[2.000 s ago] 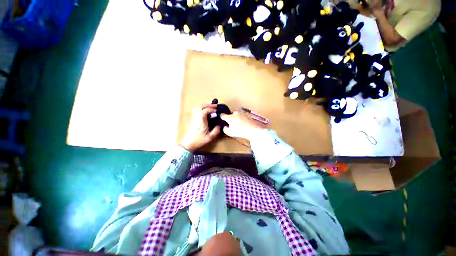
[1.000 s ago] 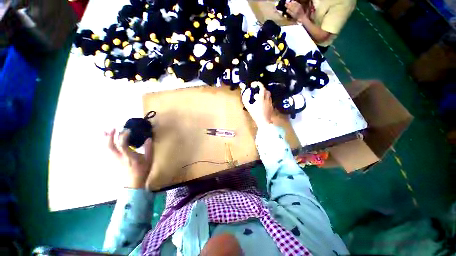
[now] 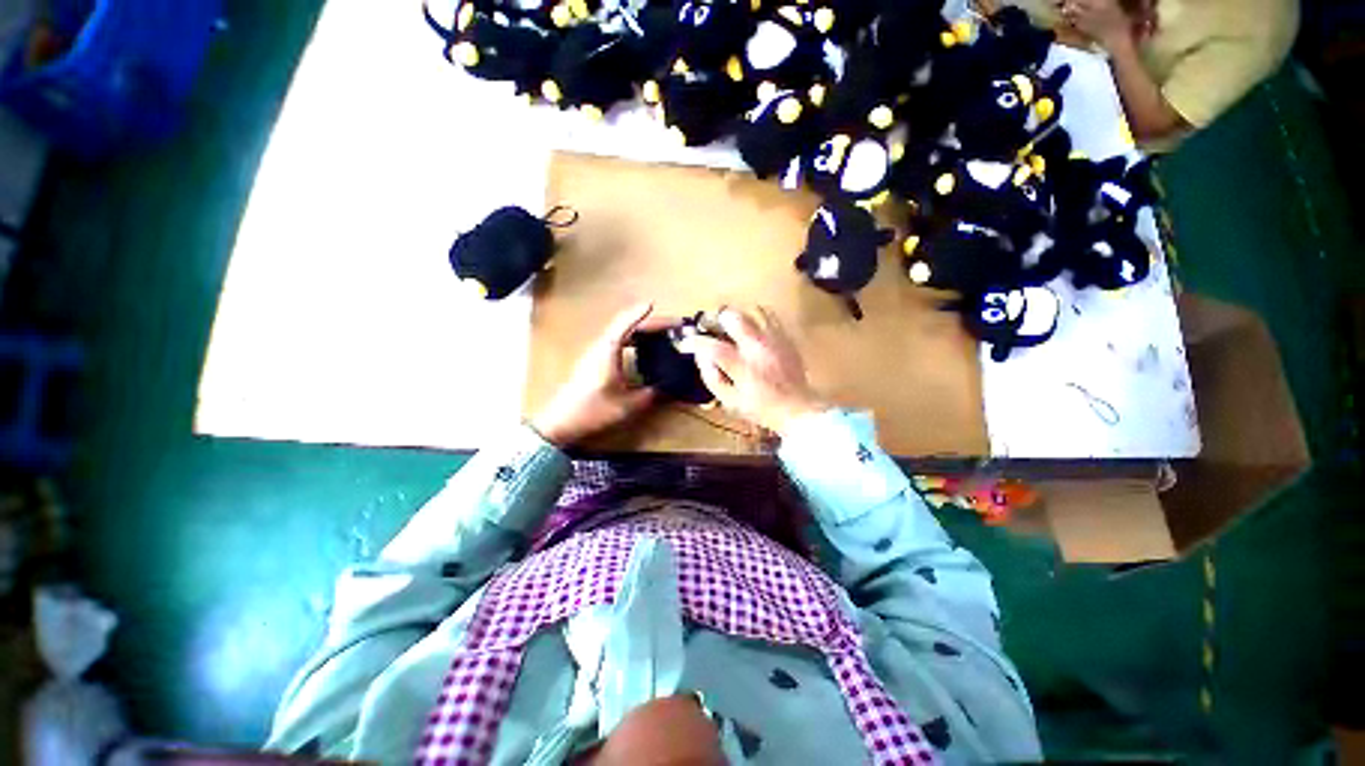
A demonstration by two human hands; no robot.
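Note:
A black plush penguin (image 3: 669, 368) is held between my two hands over the front of the cardboard mat (image 3: 659, 240). My left hand (image 3: 602, 392) grips it from the left. My right hand (image 3: 756, 370) is on its right side, fingertips pinched near a small white patch. A needle cannot be made out. A thin dark thread (image 3: 729, 425) curves below my right hand on the mat. The snips do not show. Another black plush with a loop (image 3: 505, 252) lies alone at the mat's left edge.
A heap of black penguins (image 3: 958, 135) covers the back and right of the white table (image 3: 352, 299). One plush (image 3: 843, 252) lies on the mat's right part. An open carton (image 3: 1235, 427) and a colourful item (image 3: 988, 498) are at right. Another person's arm (image 3: 1145, 90) is at back right.
The plush from my left hand now lies at the left, released. My right hand has come back from the heap, and both hands now hold another plush at the mat's front. The view has shifted.

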